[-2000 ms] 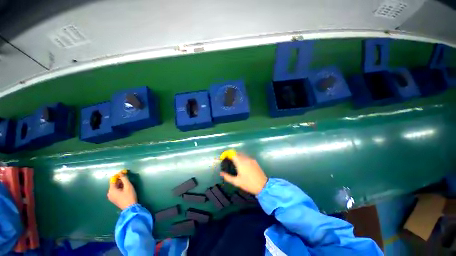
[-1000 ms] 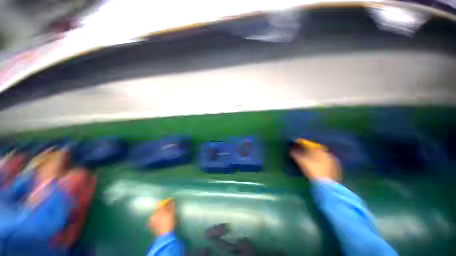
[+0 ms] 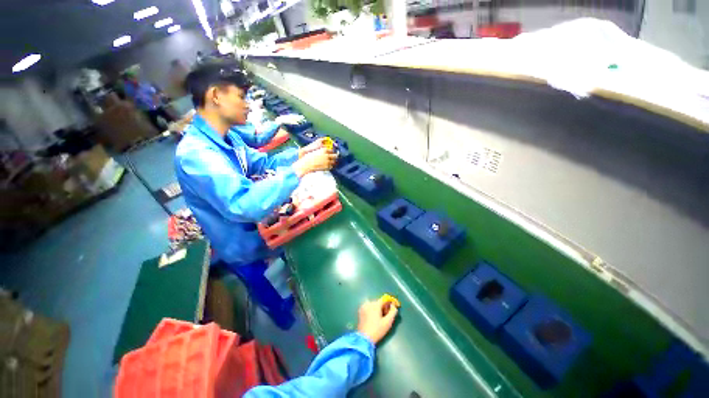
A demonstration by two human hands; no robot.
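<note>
My left hand (image 3: 376, 320), in a blue sleeve, is over the glossy green worktop. Yellow covers are on its fingertips, which are close together; whether they pinch anything is too small to tell. My right hand is out of the picture. Blue boxes stand in a row on the green belt beyond the worktop. The nearest pair has a box with a dark cutout (image 3: 474, 305) beside a box with a dark piece on its top (image 3: 529, 340). Farther along, a similar pair has a cutout box (image 3: 392, 221) and a box with a dark piece (image 3: 431, 247).
A person in a blue smock (image 3: 221, 175) works on the left side of the line, with a red tray (image 3: 302, 223) at the worktop edge. Red trays (image 3: 175, 365) are stacked at the lower left near a green-topped surface (image 3: 148, 299). A grey panel (image 3: 513, 194) runs behind the belt.
The view has swung left and up along the line, showing the neighbouring person. My right hand, earlier at the worktop holding a black piece, then over the boxes, has left the picture.
</note>
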